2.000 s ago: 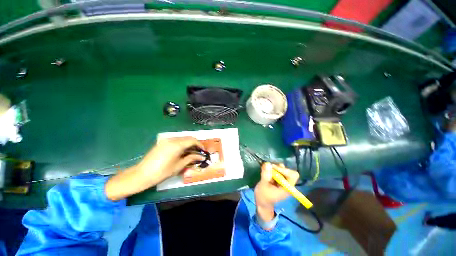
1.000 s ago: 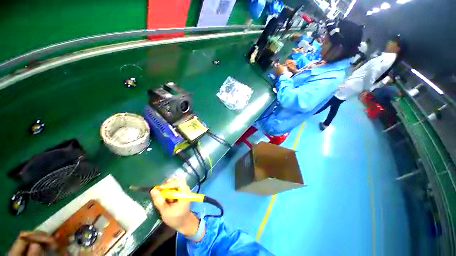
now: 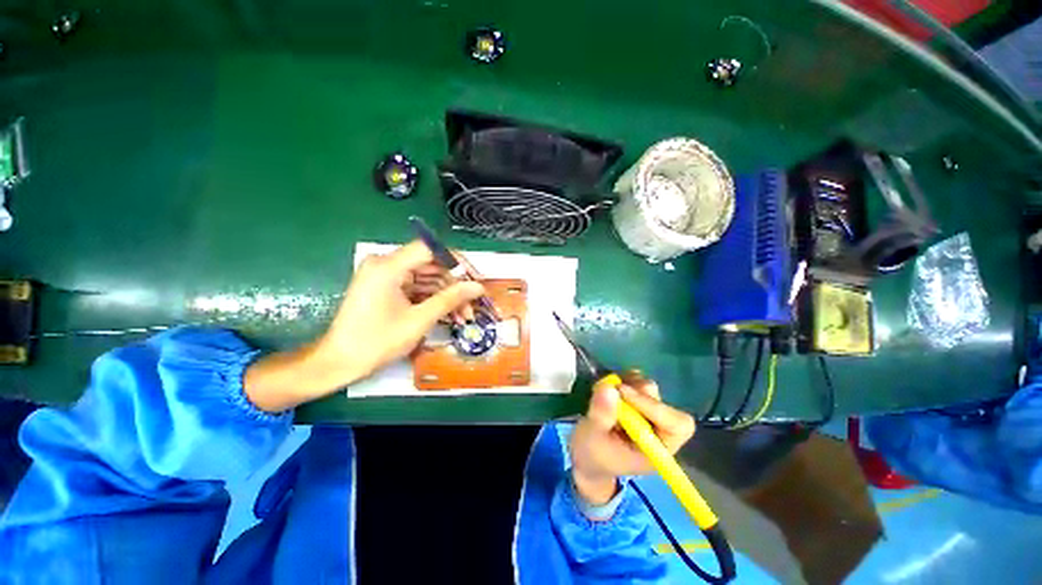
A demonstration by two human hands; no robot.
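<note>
A round black LED board (image 3: 475, 335) sits in the centre of the orange-brown fixture (image 3: 480, 375) on white paper (image 3: 554, 286). My left hand (image 3: 394, 309) holds dark tweezers (image 3: 434, 246) pen-like, their tips over the board's upper edge. The fingers partly cover the fixture's left side. My right hand (image 3: 623, 434) holds the yellow-handled soldering iron (image 3: 666, 466). The iron's thin tip points up and left, over the paper's right edge, apart from the board.
The fume fan (image 3: 526, 171) stands behind the fixture, with a crusted whitish tin (image 3: 674, 200), blue soldering station (image 3: 748, 251), iron stand (image 3: 846, 211) and sponge (image 3: 842, 318) to its right. Another round board (image 3: 397, 175) lies left of the fan. A clear bag (image 3: 948, 291) lies far right.
The view has swung back from the right to the bench in front. The tweezers now show in my left hand over the board. The iron stays in my right hand.
</note>
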